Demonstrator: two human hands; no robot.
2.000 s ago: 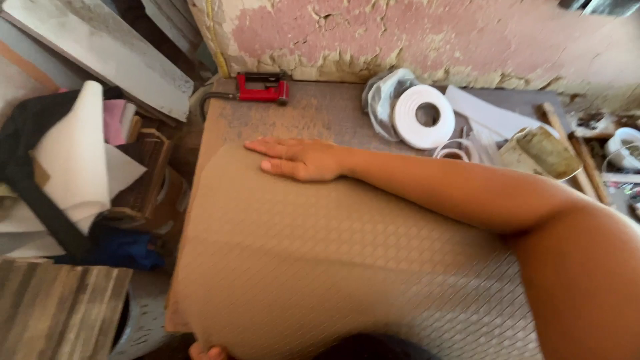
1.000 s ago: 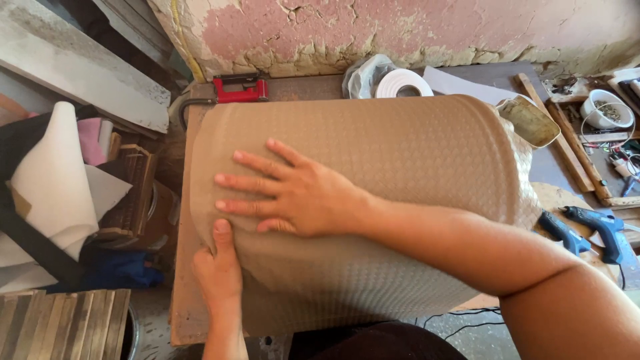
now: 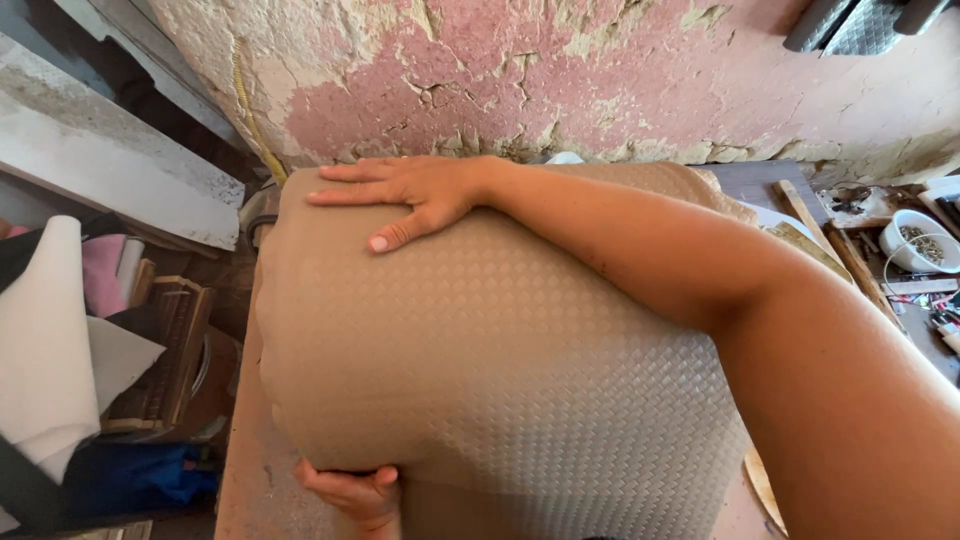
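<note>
A padded-looking panel covered in tan woven-texture upholstery material (image 3: 450,337) takes up most of the table (image 3: 255,465). My right hand (image 3: 420,196) lies palm down on its far left part, fingers spread and pointing left, with the forearm stretched across the material. At the near left edge is my left hand (image 3: 356,491), its fingers curled around the material's lower edge with the thumb up; part of the hand is hidden beneath. The surface looks smooth at the left and shows a shiny weave pattern toward the right.
A peeling pink wall (image 3: 525,90) stands directly behind the table. At the right are a white bowl of small metal pieces (image 3: 919,241) and wooden strips (image 3: 802,214). Left of the table are a white sheet roll (image 3: 49,337), blue fabric (image 3: 135,476) and a pale board (image 3: 112,142).
The material's far edge now reaches nearer the wall, covering the red tool seen earlier. My right hand has moved away toward that far edge; my left hand has shifted to the near edge.
</note>
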